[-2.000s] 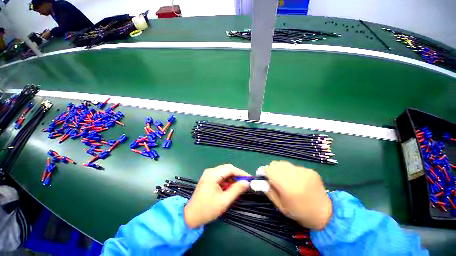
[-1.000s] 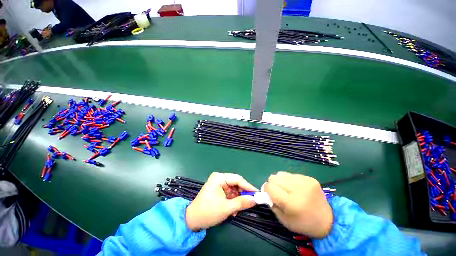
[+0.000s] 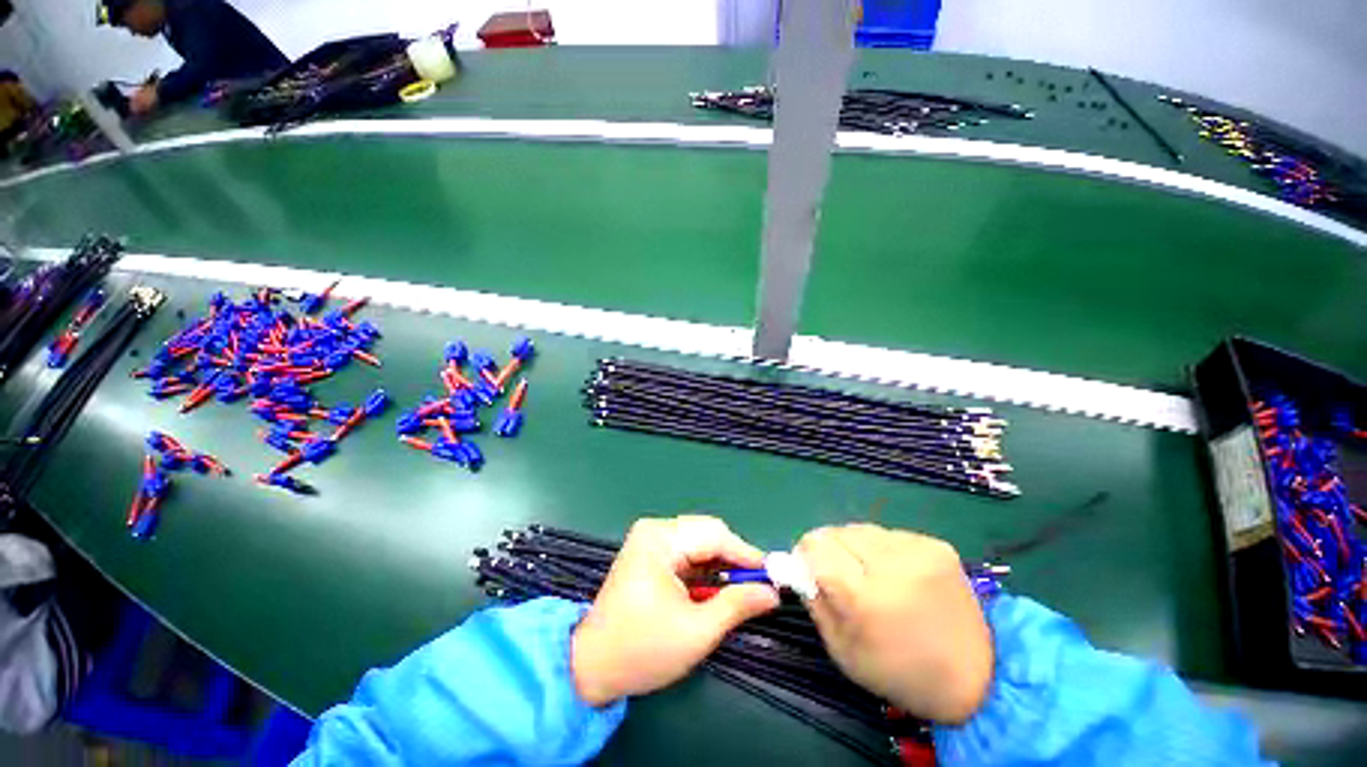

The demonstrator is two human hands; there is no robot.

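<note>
My left hand [image 3: 667, 611] pinches a blue-and-red end piece [image 3: 738, 575] between thumb and fingers, above the working bundle. My right hand [image 3: 897, 611], with white finger covers [image 3: 789, 573], meets it at the piece's right end. Its fingers are closed around something there, probably a black cable; the joint is hidden by the fingers. A thin dark blurred cable [image 3: 1049, 525] sticks out to the right beyond my right hand. The working bundle of black cables [image 3: 547, 558] lies under both hands, with some red and blue ends by my right sleeve.
A neat row of black cables [image 3: 780, 426] lies beyond my hands. Blue-and-red end pieces [image 3: 263, 360] lie heaped at left. A black tray [image 3: 1241, 487] of them stands at right. A grey upright [image 3: 795, 195] rises at the white-edged divider. A person [image 3: 203, 45] works at far left.
Both hands have moved slightly lower in view since the first frame and stay together at the end piece. The blurred cable at right is tilted more than before.
</note>
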